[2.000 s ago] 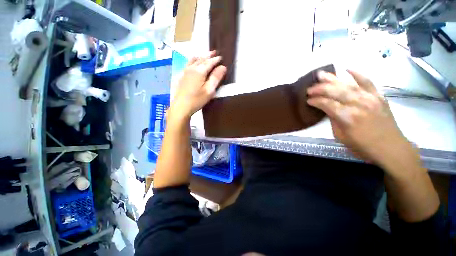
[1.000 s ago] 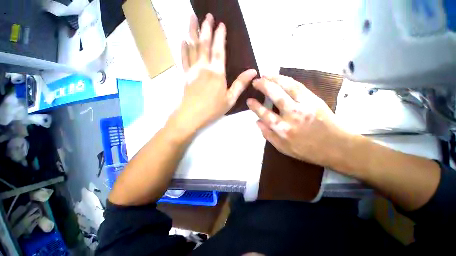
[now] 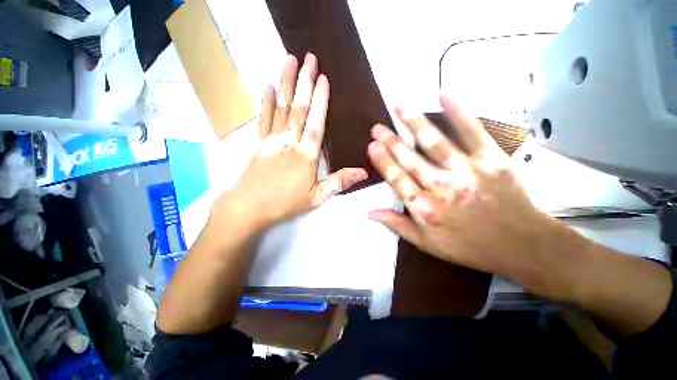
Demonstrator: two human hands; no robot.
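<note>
A long dark brown fabric strip (image 3: 326, 52) lies on the white table, running from the top edge down between my hands. A second brown strip (image 3: 438, 286) lies under my right hand and reaches over the table's front edge, with a white strip (image 3: 381, 297) along its left side. My left hand (image 3: 286, 156) lies flat with fingers spread, over the left edge of the long strip. My right hand (image 3: 445, 185) is slightly blurred, fingers spread, over the second strip and beside the long strip's lower end. Neither hand grips anything.
A white sewing machine head (image 3: 609, 96) stands at the right. A ribbed brown piece (image 3: 505, 133) lies beside it. A tan card template (image 3: 211, 67) is at the upper left. A blue basket (image 3: 165, 215) and shelving (image 3: 52, 286) are left of the table.
Since two seconds ago the second strip has gone from lying crosswise between my hands to running over the front edge. In the last second my right hand's fingers have spread apart.
</note>
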